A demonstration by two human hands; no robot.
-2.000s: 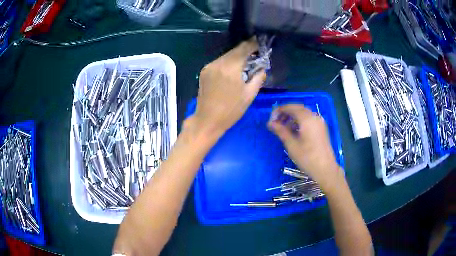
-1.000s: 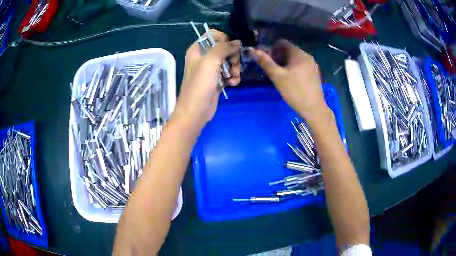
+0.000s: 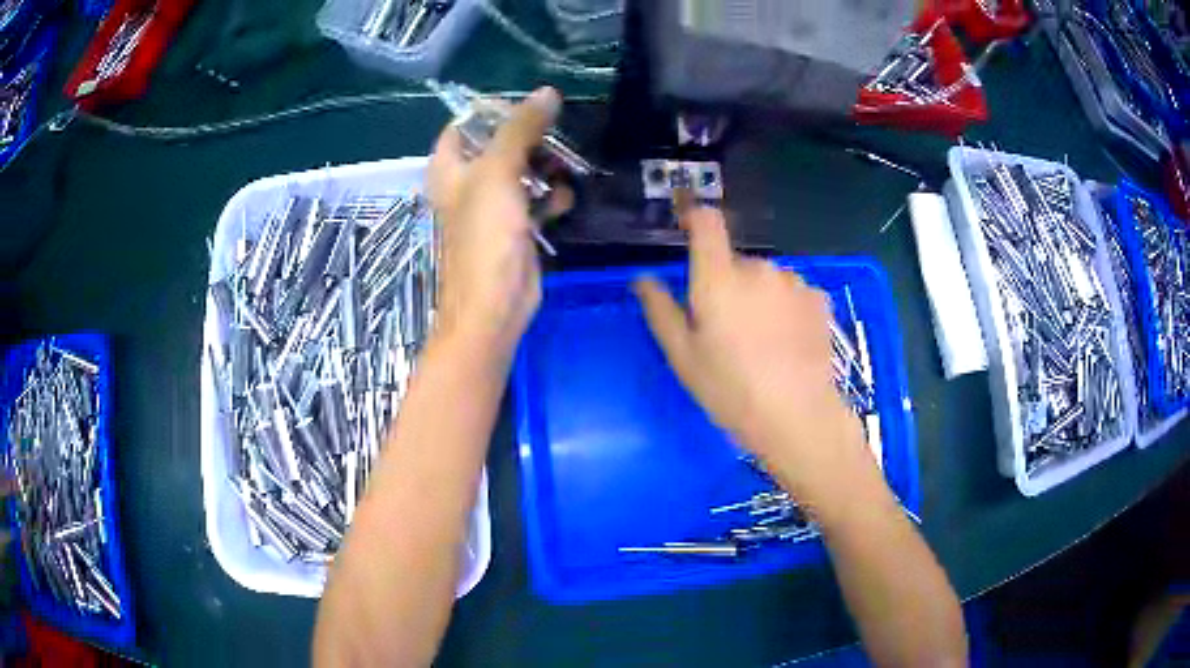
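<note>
My left hand [image 3: 489, 215] holds a bunch of silver barrel-and-rod parts [image 3: 561, 154] left of the press [image 3: 783, 52]. My right hand [image 3: 750, 333] is over the blue work tray [image 3: 613, 431], its index finger stretched to the front of the small silver fixture [image 3: 681, 179] under the press head. Its thumb stands apart and no part shows in it. Several loose metal parts [image 3: 770, 522] lie at the right side of the blue tray, partly hidden by my right hand and forearm.
A large white bin [image 3: 215, 431] heaped with parts stands left of the tray. A white block [image 3: 946, 281] and a filled white bin [image 3: 1027, 476] are on the right. Small blue trays [image 3: 115, 522] are at both sides. A red bin [image 3: 959, 105] and pale cable [image 3: 261, 121] are behind.
My left hand has moved left, away from the press, with its bunch. My right hand has drawn back and opened, uncovering the fixture. The view has shifted slightly.
</note>
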